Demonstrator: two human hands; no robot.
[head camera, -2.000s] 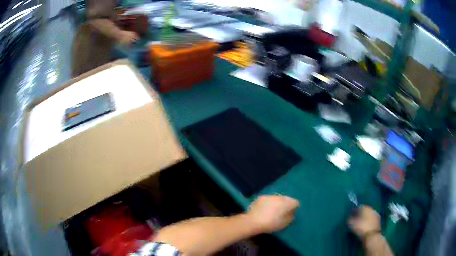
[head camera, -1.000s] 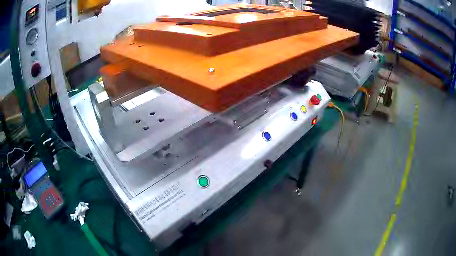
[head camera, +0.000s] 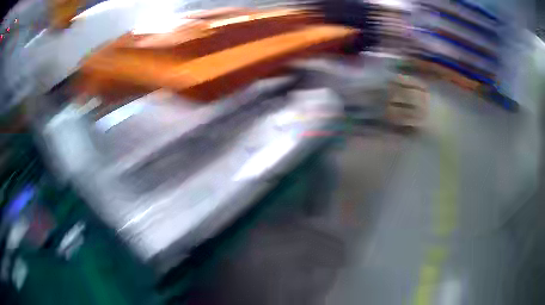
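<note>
Neither my left hand nor my right hand is in view. The picture is strongly blurred. The large white-silver machine (head camera: 179, 220) lies nearest in front of me, on the green bench (head camera: 89, 274). Its raised orange top (head camera: 203, 71) stretches across the upper left. The buttons on its front are too smeared to make out. A small tester with a blue screen (head camera: 21, 201) is at the far left edge, with blurred white scraps (head camera: 72, 240) beside it.
Grey floor (head camera: 382, 238) with a yellow line (head camera: 445, 179) is at the right. A blue-framed rack (head camera: 466, 41) stands at the upper right. A brownish box-like thing (head camera: 408, 104) is near the machine's far end.
Two seconds ago both my hands, the carton and the black mat showed; they are out of view. Since one second ago the machine has shifted left and down in the picture and become blurred.
</note>
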